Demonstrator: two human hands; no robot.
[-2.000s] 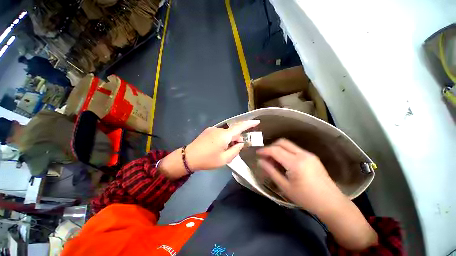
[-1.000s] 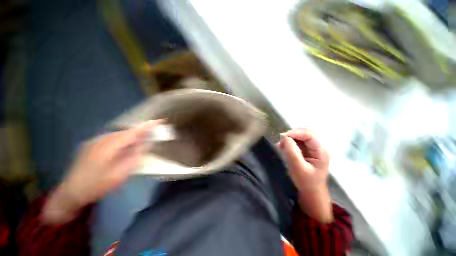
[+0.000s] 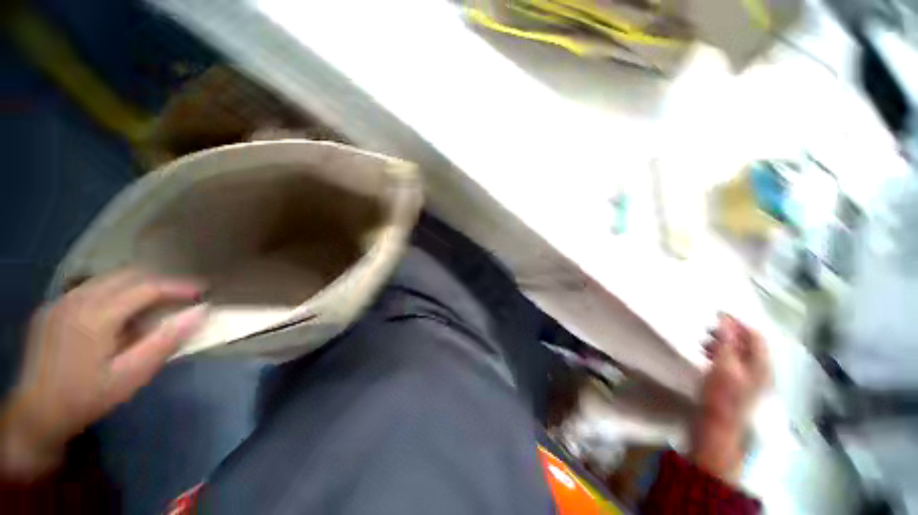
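Note:
A cream bag [image 3: 367, 287] lies on my dark grey apron [image 3: 403, 402], its wide mouth open and showing a darker beige lining [image 3: 242, 226]. My left hand [image 3: 96, 352] is at the bag's near left rim and holds it there, thumb and forefinger towards the mouth; part of the rim is hidden behind the hand. My right hand [image 3: 735, 377] is away from the bag, at the table's near edge on the right. It is blurred with its fingers partly curled, and I cannot tell whether it holds anything.
The long white table [image 3: 544, 171] runs diagonally beside the bag. Grey-beige pieces with yellow strips [image 3: 594, 30] lie at its top. Blurred small items, one blue and tan [image 3: 750, 201], lie farther right. A brown carton [image 3: 206, 111] stands on the floor behind the bag.
The view has turned right, so the bag appears farther left. My right hand has left the bag's mouth and moved right to the table. The white tag seen at my left fingers earlier no longer shows.

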